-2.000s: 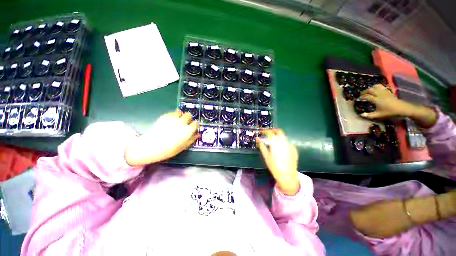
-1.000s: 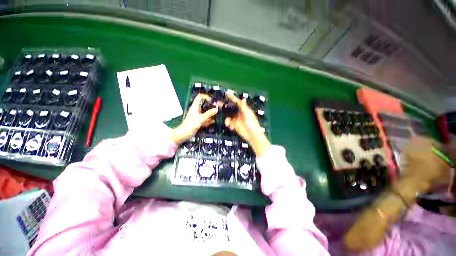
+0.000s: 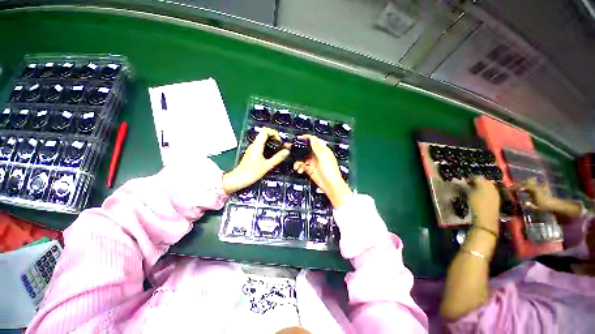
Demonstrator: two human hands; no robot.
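Note:
My left hand [image 3: 256, 160] holds a round black watch module [image 3: 271, 146] above the middle of the clear blister tray [image 3: 239, 227]. My right hand [image 3: 320, 163] holds a second black module [image 3: 300, 149] close beside it. The hands hide several pockets in the middle rows. Most visible pockets hold black round units with small white labels. The front left pocket shows no black unit; the pocket beside it shows a bright, pale round shape.
A filled tray stack [image 3: 55, 121] stands at far left, with a red pen [image 3: 117, 154] beside it. White paper [image 3: 196, 121] bears a black pen [image 3: 164, 101]. A calculator [image 3: 40, 269] lies bottom left. At right, a coworker's hands work at a tan board [image 3: 442, 192] and a red-orange tray [image 3: 486, 130].
Since two seconds ago, both hands have moved from the tray's front row to above its middle and now hold modules. Over the last second they have barely moved. The coworker's hand has returned to the board.

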